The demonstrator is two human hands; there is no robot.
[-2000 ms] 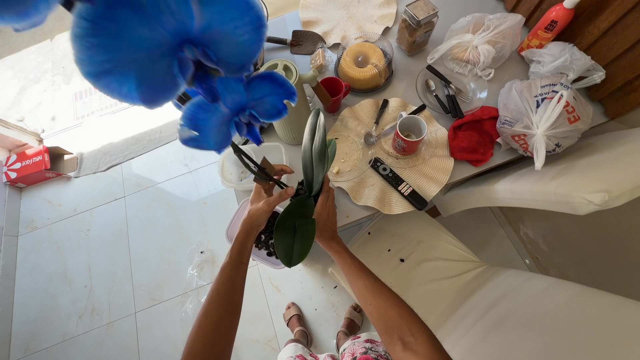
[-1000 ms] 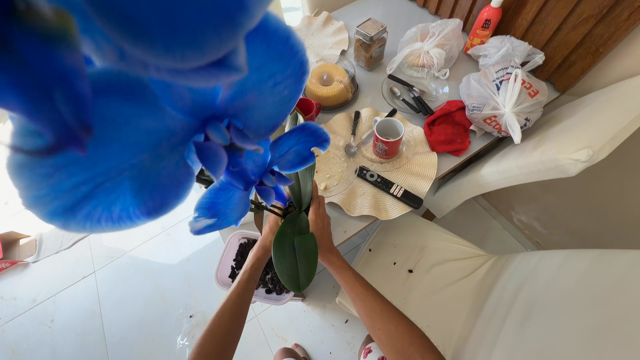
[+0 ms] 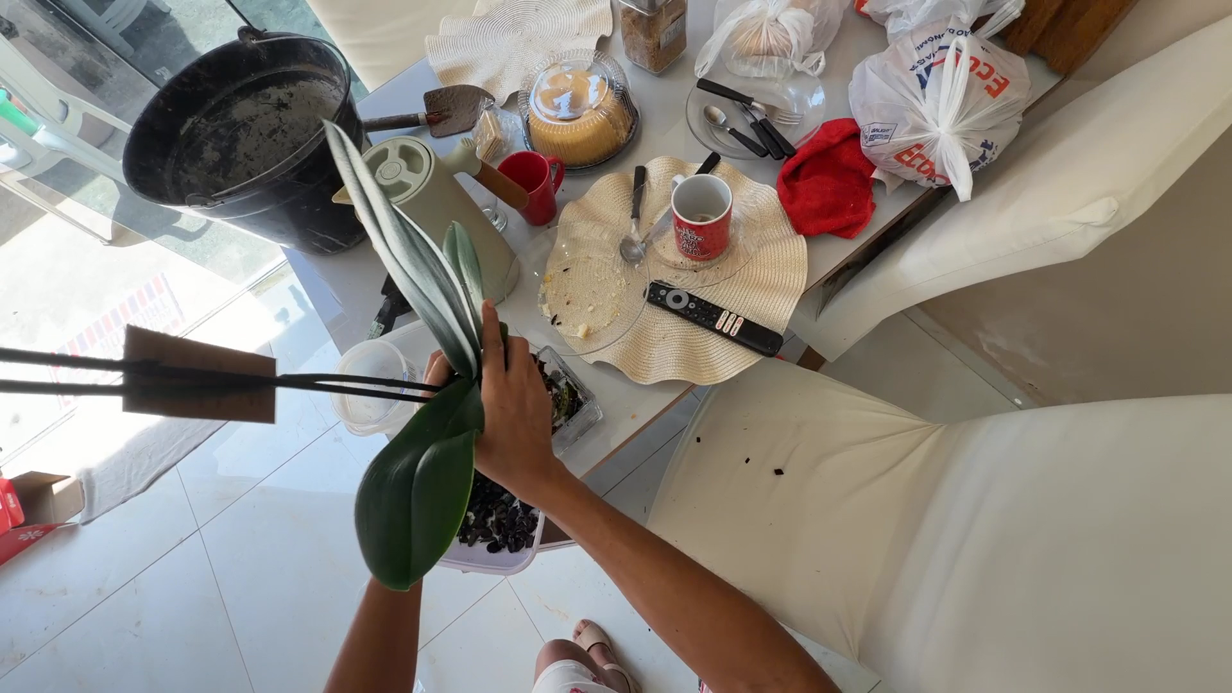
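An orchid plant (image 3: 416,491) with broad green leaves lies across both my hands, its two dark stems running left past a small brown card (image 3: 199,373). My right hand (image 3: 517,409) grips the plant's base from the right. Of my left hand (image 3: 438,371) only some fingers show beside the base; the leaves hide the rest. Below my right hand is a pale plastic tub (image 3: 525,558) of dark bark pieces (image 3: 500,520). Beside my right fingers stands a clear container (image 3: 582,423) with plant matter in it. The flowers are out of view.
A black bucket (image 3: 241,183), a trowel (image 3: 452,111), a pale green thermal jug (image 3: 433,207) and a red cup (image 3: 535,192) stand toward the back left. A mug (image 3: 702,231), a glass plate (image 3: 592,298) and a remote control (image 3: 714,320) lie rightward. A cream chair (image 3: 789,510) is at the right.
The blue flowers have swung out of view at the left, leaving the stems stretched sideways. The leaves have tilted left with my hands still at the base. The bucket has come into view.
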